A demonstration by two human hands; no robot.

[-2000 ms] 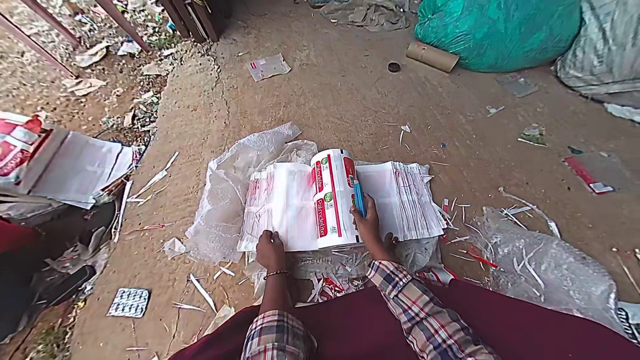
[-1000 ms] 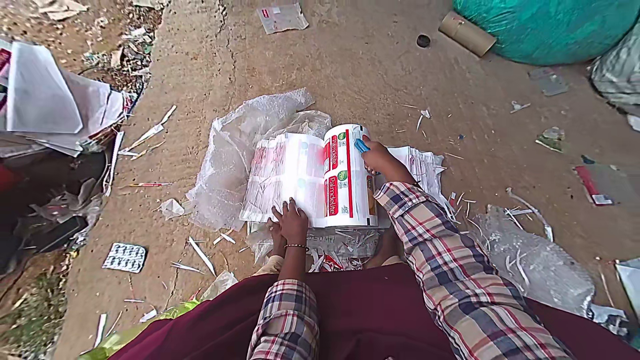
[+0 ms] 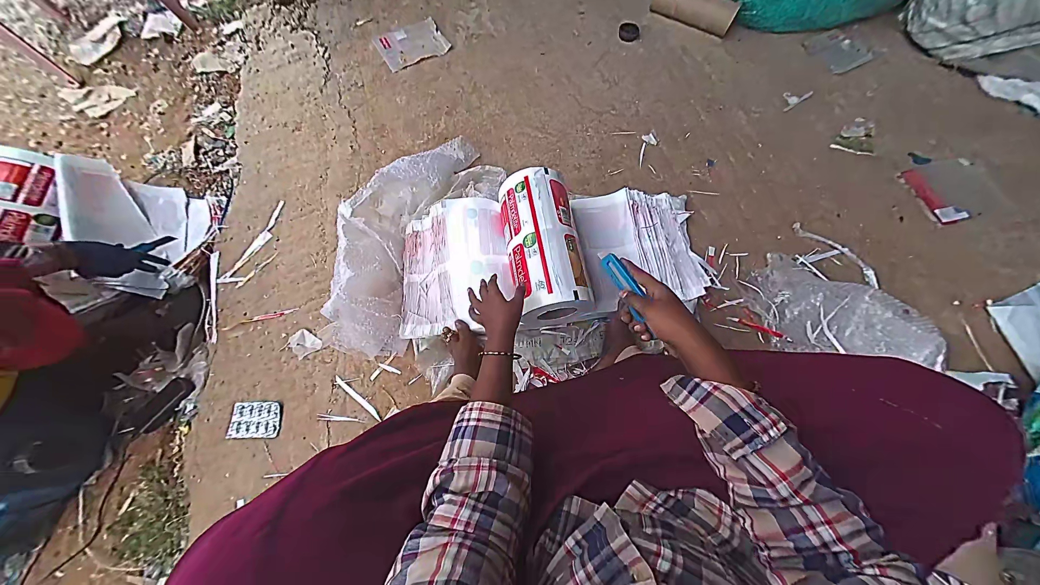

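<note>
A roll of printed film [image 3: 546,240], white and red around a hollow core, lies in front of me between two stacks of cut sheets. My left hand [image 3: 496,307], fingers spread, rests at the near edge of the left stack [image 3: 429,276], close beside the roll, and grasps nothing. A blue utility knife [image 3: 622,280] is in the grip of my right hand [image 3: 654,307], just right of the roll and over the near part of the right stack [image 3: 642,236]. Whether its blade is out cannot be told. Clear plastic film [image 3: 370,260] lies crumpled under and beside the left stack.
At the left edge a co-worker's hand [image 3: 118,258] is beside printed sheets [image 3: 97,187]. A blister pack [image 3: 253,420] and paper strips lie on the concrete. Plastic film [image 3: 853,317] lies at right. A cardboard tube [image 3: 695,13] and a green sack [image 3: 812,10] are at the top.
My right hand with the knife has moved off the roll's top to its right side. My left hand has shifted right, toward the roll. A co-worker's hand now shows at left.
</note>
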